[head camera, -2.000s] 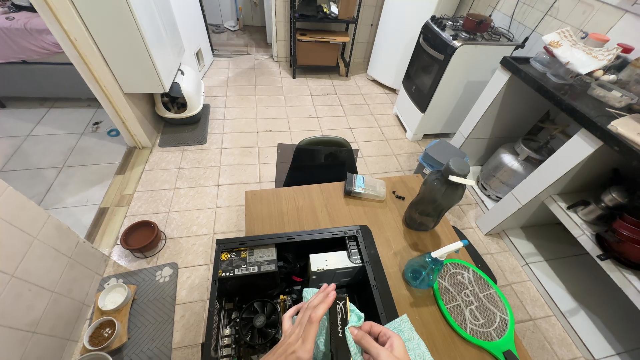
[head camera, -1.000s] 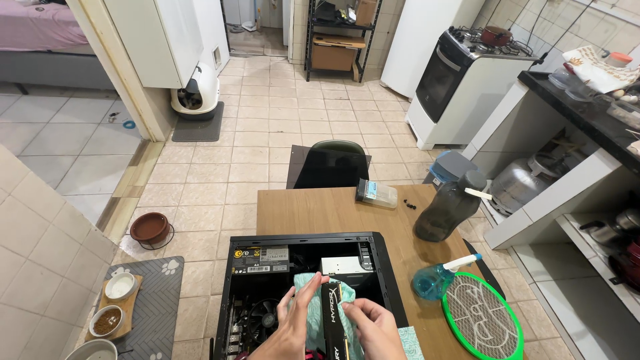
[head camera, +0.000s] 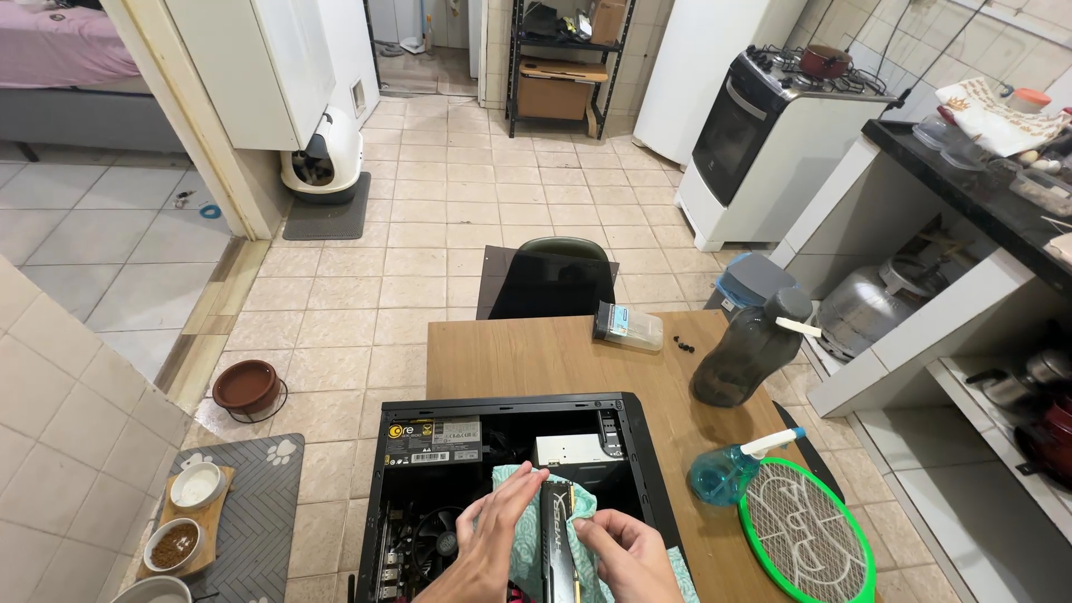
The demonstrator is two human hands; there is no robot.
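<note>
A black HyperX memory module or similar long black part (head camera: 554, 536) stands between my hands, above an open black computer case (head camera: 507, 407). A teal patterned cloth (head camera: 526, 548) is around it. My left hand (head camera: 494, 532) lies against the cloth on the part's left side, fingers extended. With thumb and index finger, my right hand (head camera: 624, 553) pinches the cloth's edge at the part's right side. Inside the case are a power supply (head camera: 433, 441), a CPU cooler fan (head camera: 437, 536) and a silver drive (head camera: 578, 450).
On the wooden table (head camera: 502, 356) are a plastic container (head camera: 628, 327), small black screws or bits (head camera: 684, 344), a dark bottle (head camera: 745, 352), a blue spray bottle (head camera: 722, 475) and a green electric racket (head camera: 806, 532). A black chair (head camera: 557, 280) stands behind the table.
Both hands stay at the black part and the cloth. My left hand's fingers have shifted against the cloth. The view has moved slightly.
</note>
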